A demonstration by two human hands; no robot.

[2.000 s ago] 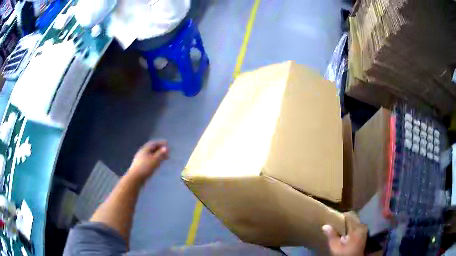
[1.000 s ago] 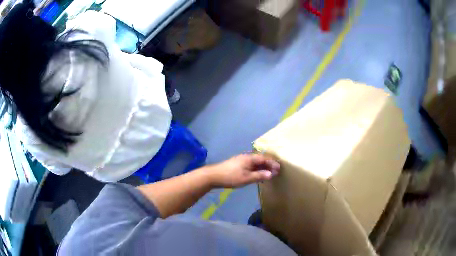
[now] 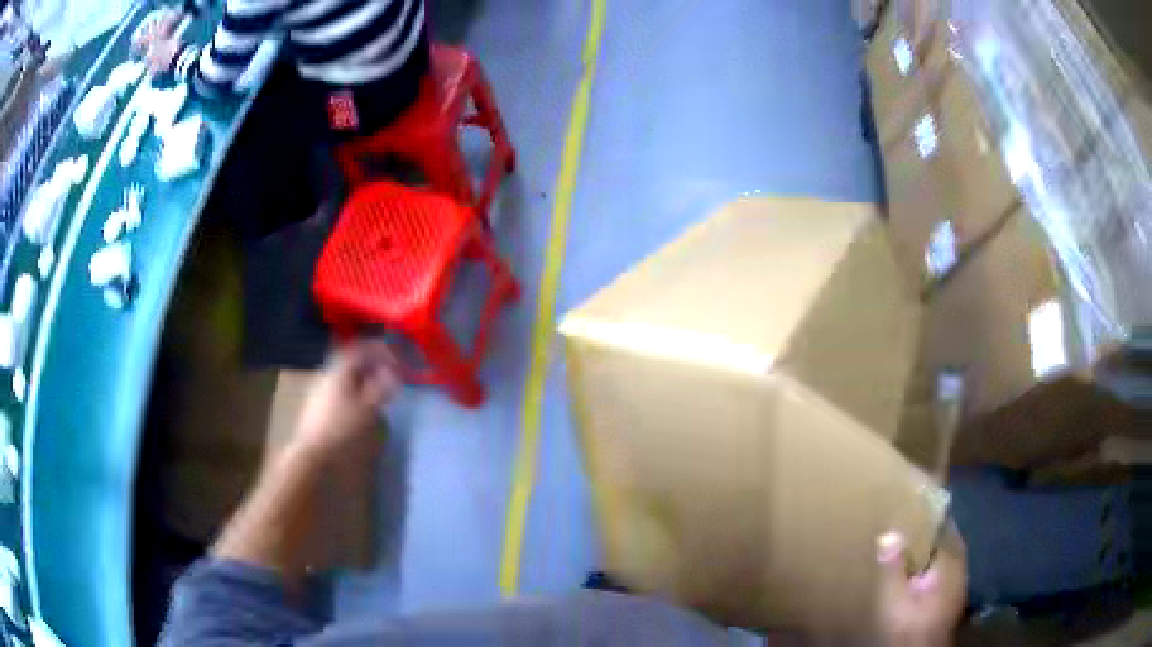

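A large brown shipping carton point(image 3: 689, 474) is held at the lower right, in front of my body, above the floor. My right hand point(image 3: 920, 584) grips its near right edge, with thumb and fingertips showing at the board. My left hand point(image 3: 358, 379) is off the carton, at the left in front of a red stool; it is blurred, and its fingers look loosely curled with nothing visible in them. The inside of the carton is hidden.
Red plastic stools point(image 3: 394, 253) stand left of the yellow floor line point(image 3: 552, 284). A person in a striped top point(image 3: 348, 51) is at the green bench point(image 3: 89, 468), which holds small white pieces. Stacked cartons point(image 3: 973, 190) with labels and clear film line the right side.
The view has moved along the aisle; the blue stool and white-clad person are gone, red stools appear. My left hand has come away from the carton, which my right hand grips.
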